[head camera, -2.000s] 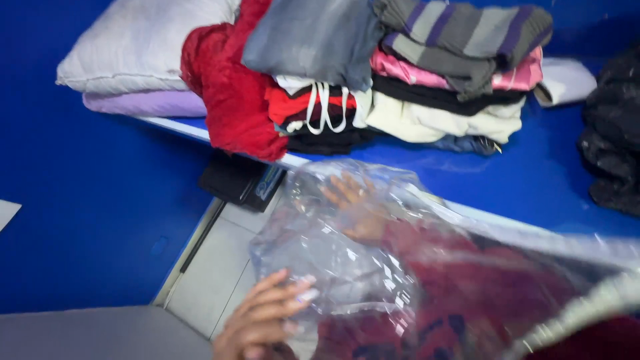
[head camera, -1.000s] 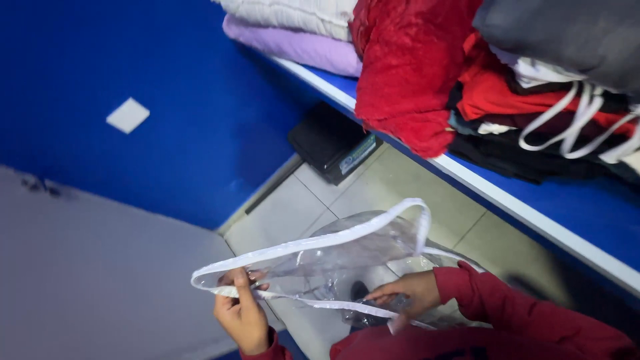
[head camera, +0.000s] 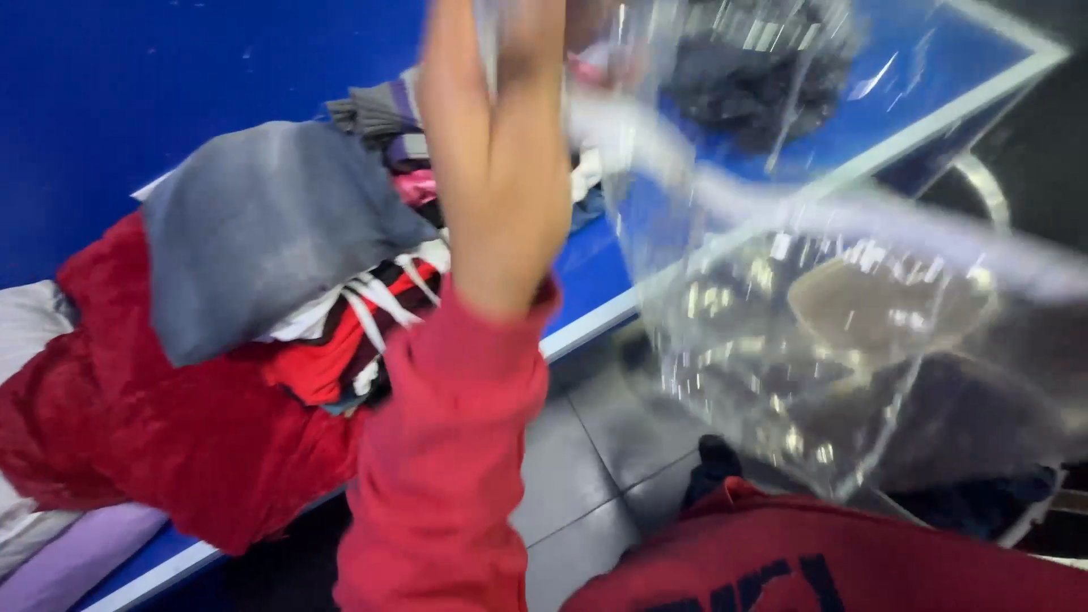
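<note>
My left hand (head camera: 501, 161) is raised at the top centre, blurred by motion, with its fingertips cut off by the frame edge. Close to its right side hangs a clear plastic bag (head camera: 731, 340) with white edging, spread across the right half of the view. Whether the fingers grip the bag is not clear. My right hand is not visible. Behind my left wrist, a grey-blue cushion or folded cloth (head camera: 272, 229) rests on a stack of folded clothes (head camera: 323, 365), beside a red plush blanket (head camera: 187, 425).
The garments lie on a blue shelf with a white edge (head camera: 586, 327). Dark fuzzy cloth (head camera: 756, 85) shows through the bag at the upper right. A lilac folded cloth (head camera: 93, 557) is at the lower left, and grey floor tiles (head camera: 586, 476) lie below the shelf.
The view has swung right along the shelf. My left hand, low on the bag's white edge a second ago, is now raised high. The bag has moved up and spread out at the right.
</note>
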